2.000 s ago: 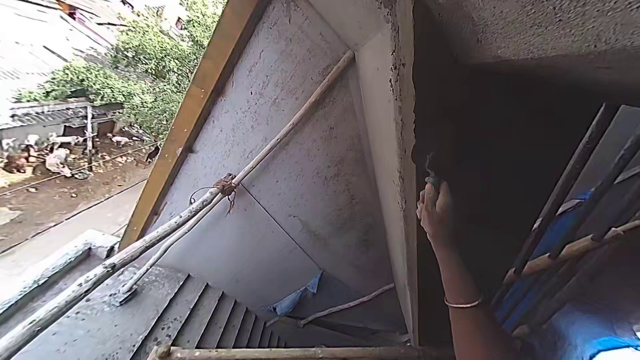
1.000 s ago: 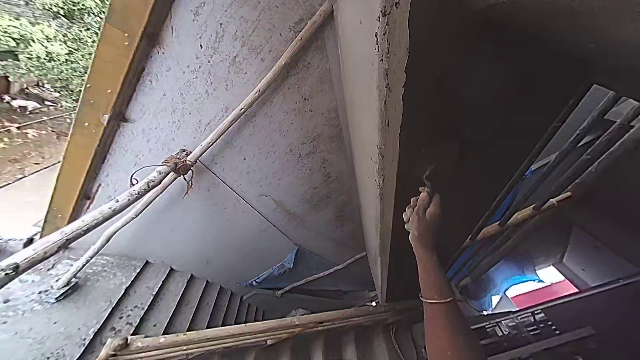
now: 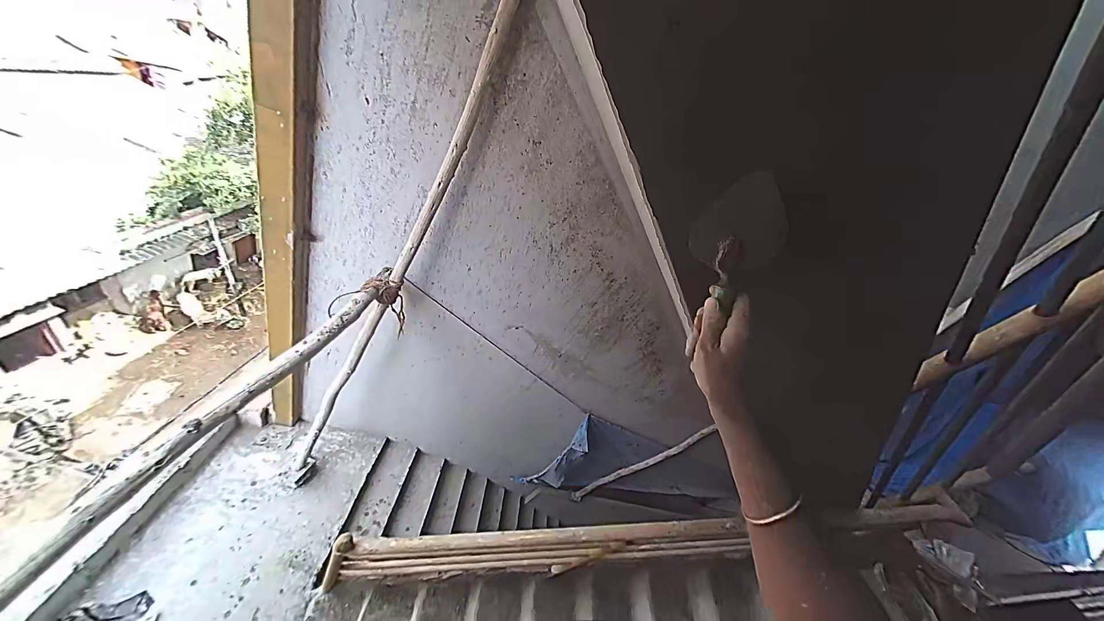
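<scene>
My right hand (image 3: 720, 341) is closed around the handle of a pointed masonry trowel (image 3: 743, 220) and reaches up from the lower right, a thin bangle on its wrist. The trowel's blade lies over the dark wall face (image 3: 845, 216), to the right of the pale wall edge (image 3: 634, 164); whether it touches the surface I cannot tell. My left hand is out of view.
Wooden poles (image 3: 448, 164) lashed with rope (image 3: 384, 289) cross at left before a plastered wall (image 3: 483, 345). Below are concrete stairs (image 3: 414, 492) and bundled poles (image 3: 535, 548). More poles (image 3: 1018, 332) and blue sheeting (image 3: 940, 431) stand at right; an open drop shows at far left.
The view has shifted between frames. The trowel blade now shows broad and flat against the dark wall, where earlier only a small part near my right hand was visible.
</scene>
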